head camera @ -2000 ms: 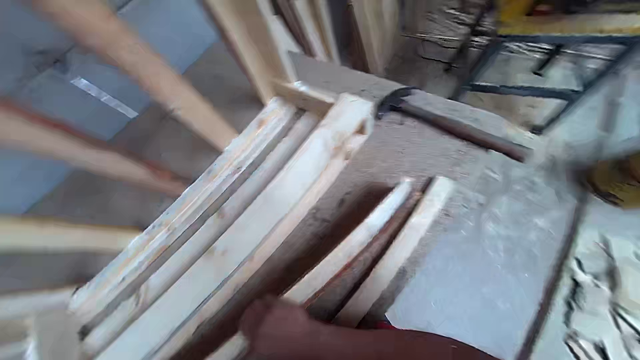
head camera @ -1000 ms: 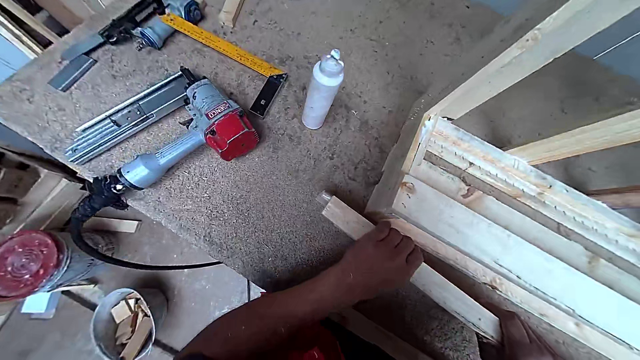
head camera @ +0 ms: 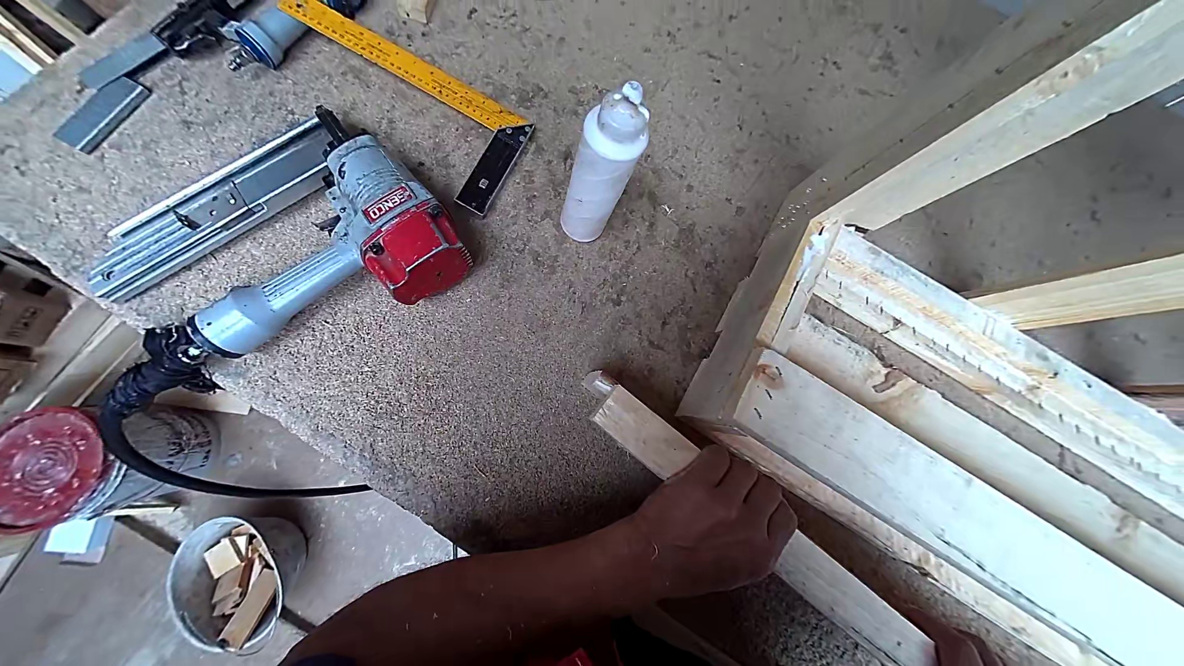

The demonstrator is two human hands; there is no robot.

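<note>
My left hand [head camera: 717, 523] is closed around a narrow wooden strip [head camera: 647, 430], knuckles up. The strip runs diagonally beside a wooden frame [head camera: 925, 462], and a short tongue shows at its far end. At the bottom edge, partly cut off, my right hand [head camera: 957, 643] holds the strip's near end. Nail or staple points stick out along one rail of the frame. A white plastic bottle [head camera: 603, 166] stands on the workbench, beyond the strip. To its left lie a grey and red Senco pneumatic nailer [head camera: 407, 231] and a try square with a yellow blade [head camera: 407, 65].
A black air hose [head camera: 185, 476] curves from the nailer past the edge of the rough workbench [head camera: 462, 370]. Below stand a bucket of wood offcuts [head camera: 176, 592] and a container with a red lid [head camera: 46, 467]. A second pneumatic tool [head camera: 268, 37] and nail strips [head camera: 102, 116] lie top left.
The view has swung widely since two seconds ago, when a hand was at strips beside the frame. Over the last second, my left hand has stayed on the strip.
</note>
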